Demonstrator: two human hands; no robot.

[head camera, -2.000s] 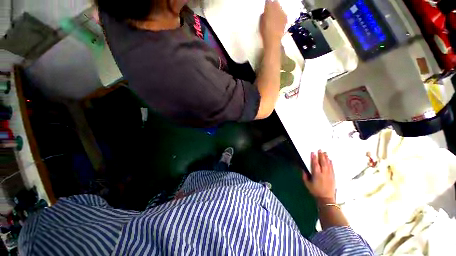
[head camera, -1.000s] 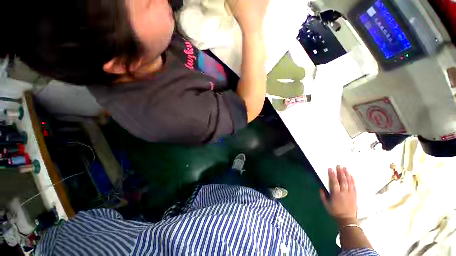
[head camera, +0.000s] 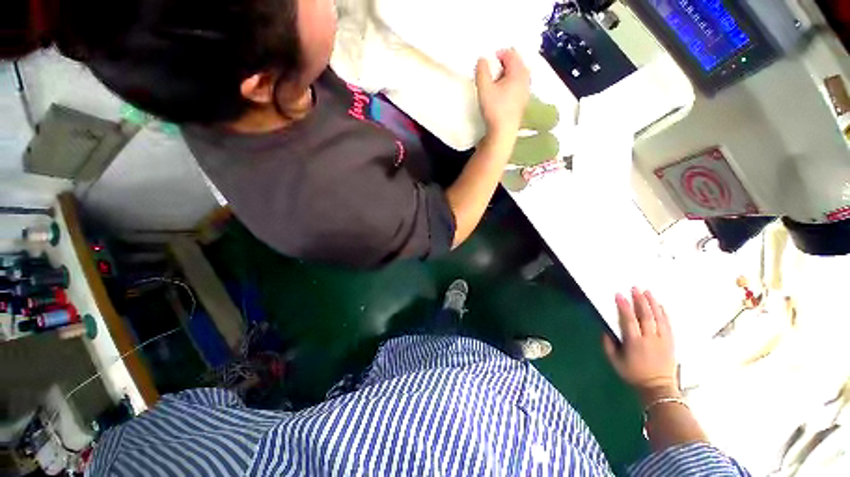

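Note:
My right hand (head camera: 645, 345) lies flat and empty on the edge of the white work table (head camera: 568, 219). My left hand is not in view. Beyond my hand, a cream-white sewing machine head (head camera: 755, 140) has a lit blue control panel (head camera: 706, 33) and a red logo plate. A black clamp plate (head camera: 587, 61) lies under the needle area. Olive green lobed pieces (head camera: 536, 149) lie beside it. A worker's hand (head camera: 503, 88) is over cream cloth (head camera: 433, 93) near them.
A worker in a dark grey shirt (head camera: 317, 191) leans over the table from the left. Heaped cream cloth (head camera: 792, 345) lies right of my hand. A rack with thread cones (head camera: 47, 317) stands at the far left. Shoes (head camera: 534, 348) show on the green floor.
The worker's hand has come back from the top edge over the cream cloth, which now reaches nearer the table edge. My right hand stays on the table edge; the view has shifted.

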